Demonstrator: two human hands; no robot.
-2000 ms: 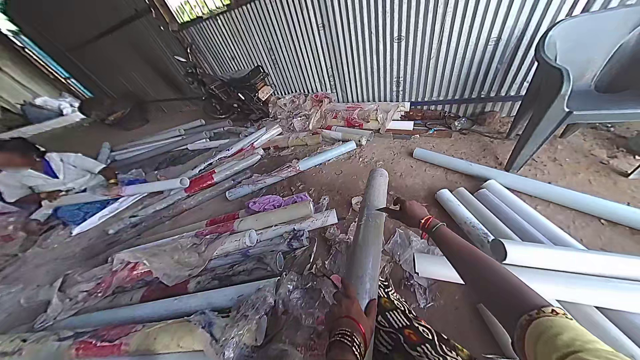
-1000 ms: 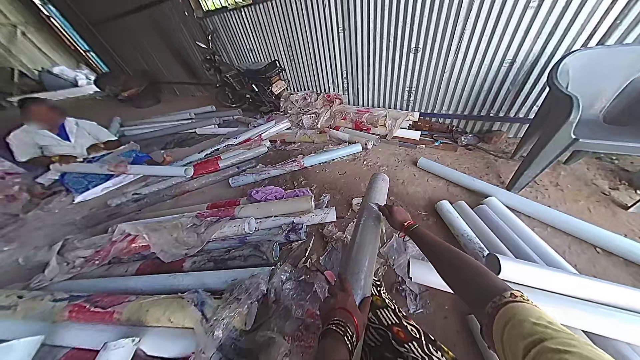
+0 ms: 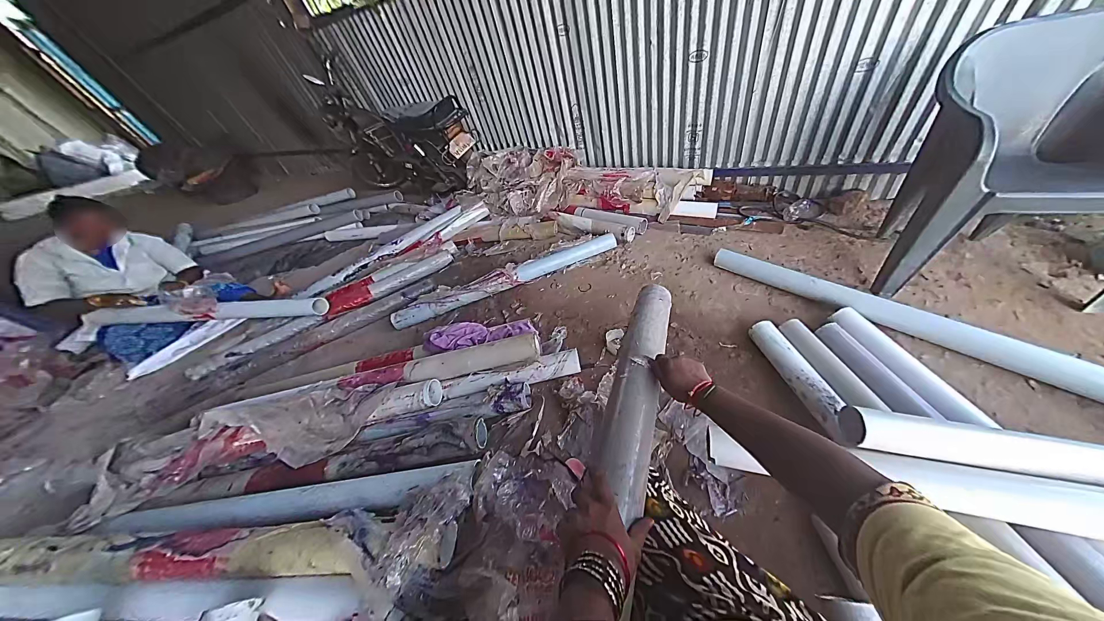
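A grey pipe (image 3: 628, 414) rises from my lap, tilted away from me. My left hand (image 3: 599, 517), with bangles and a red thread at the wrist, grips its near part. Higher up, on the pipe's right side, my right hand (image 3: 680, 377) touches it with bent fingers; whether it holds something small is hidden. A small pale flake or mark shows on the pipe beside those fingers. Crumpled clear plastic film (image 3: 517, 509) lies left of the pipe. Patterned cloth (image 3: 707, 552) covers my lap beneath my right arm.
Plastic-wrapped pipes (image 3: 466, 358) cover the ground at left. Bare pipes (image 3: 975, 440) lie stacked at right, below a long pipe (image 3: 906, 323) and a grey plastic chair (image 3: 966, 164). A seated person (image 3: 103, 267) has a pipe across the lap. A motorcycle (image 3: 405, 138) stands by the corrugated metal wall (image 3: 604, 78).
My right hand was higher on the pipe, near its far end, one second ago; it is now lower along the right side. My left hand still grips the near part.
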